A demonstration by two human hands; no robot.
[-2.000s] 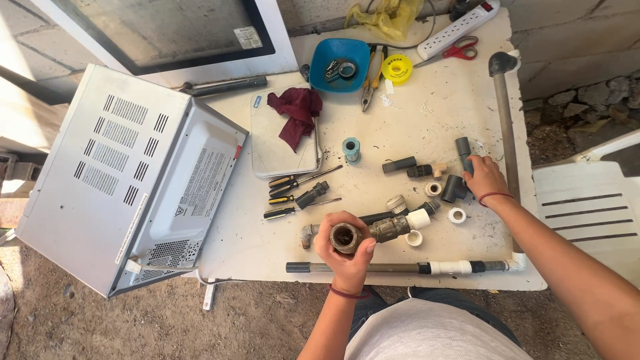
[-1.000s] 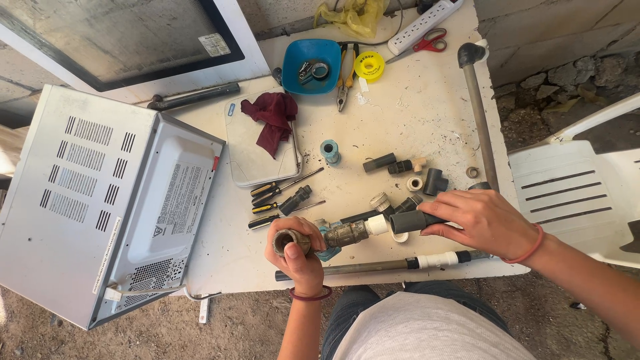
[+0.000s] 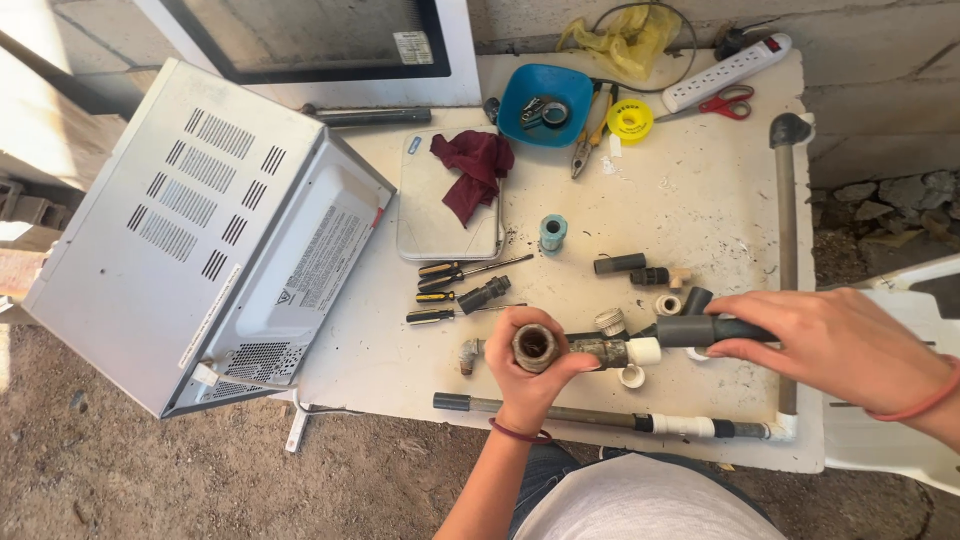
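Observation:
My left hand (image 3: 529,367) grips a worn metal pipe fitting (image 3: 535,348), its open end facing up. A side branch with a white plastic end (image 3: 643,351) points right. My right hand (image 3: 817,349) holds a dark grey plastic pipe piece (image 3: 686,331) level, its wide end close to the white end; whether they touch I cannot tell. Below and around lie a white threaded fitting (image 3: 610,322), a white ring (image 3: 631,376), a cream ring (image 3: 667,304) and a short grey pipe (image 3: 619,263). A metal elbow (image 3: 469,355) rests left of my left hand.
A long pipe (image 3: 555,412) lies along the near edge, another (image 3: 785,225) along the right. Screwdrivers (image 3: 442,277), a blue-green fitting (image 3: 553,234), a maroon cloth (image 3: 474,169), a blue bowl (image 3: 545,105), pliers (image 3: 592,131) and scissors (image 3: 724,103) lie beyond. A microwave oven (image 3: 225,225) stands left.
My right hand has moved from the loose fittings at the right, where it touched a grey pipe piece, to beside the white end of the fitting, now holding a grey piece. My left hand keeps its grip.

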